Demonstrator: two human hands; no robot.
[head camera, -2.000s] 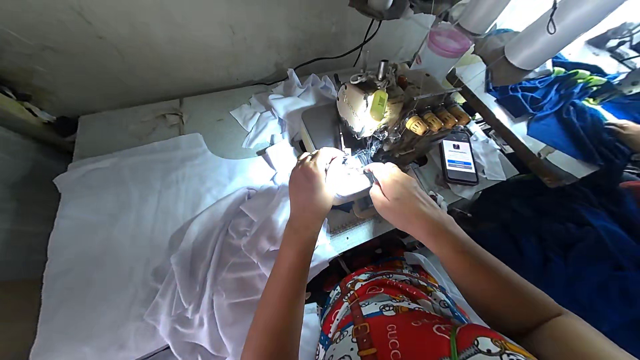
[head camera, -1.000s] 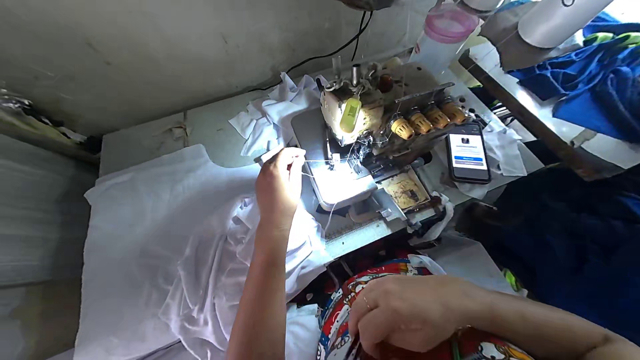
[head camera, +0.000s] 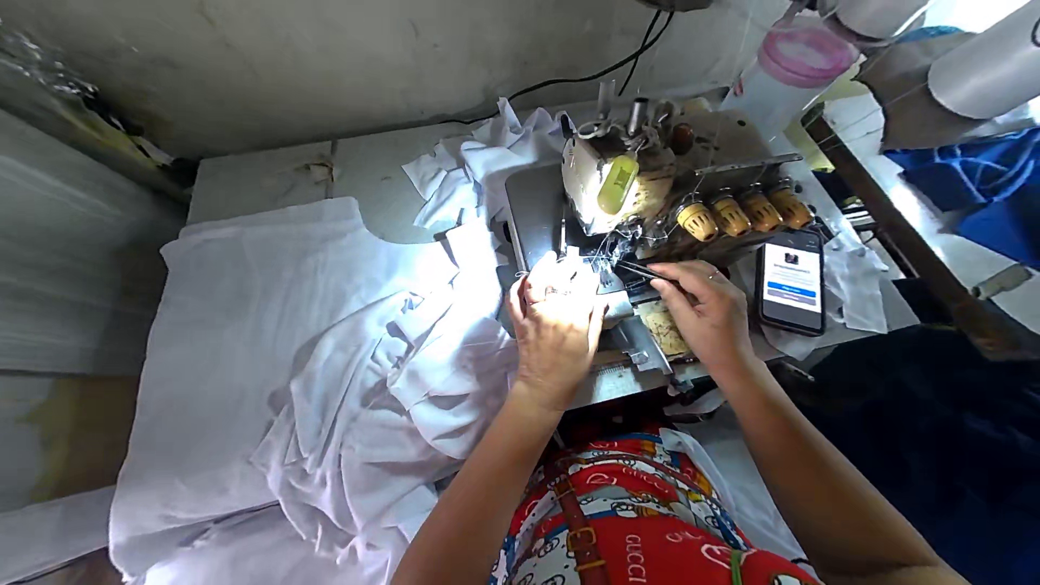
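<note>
An overlock sewing machine (head camera: 621, 183) with a lit needle area stands before me, several yellow tension knobs (head camera: 731, 213) on its right side. My left hand (head camera: 561, 325) is at the front of the presser foot, fingers bent in bright glare; whether it pinches thread I cannot tell. In my right hand (head camera: 705, 305) are dark metal tweezers (head camera: 642, 270), their tips among the threads (head camera: 609, 252) right of the needles. White fabric (head camera: 341, 325) lies flat and bunched on the table left of my left hand. Smaller white fabric pieces (head camera: 487, 162) lie behind the machine's bed.
A smartphone (head camera: 790, 283) with a lit screen lies right of the machine, on white scraps (head camera: 857, 284). Behind it stand a pink-lidded container (head camera: 804, 53) and large white thread cones (head camera: 987, 69). Blue fabric (head camera: 975, 195) lies at far right. A wall closes off the back.
My right hand has risen from my lap to the needle area, now with tweezers in it. My left hand has moved right, onto the front of the machine's bed.
</note>
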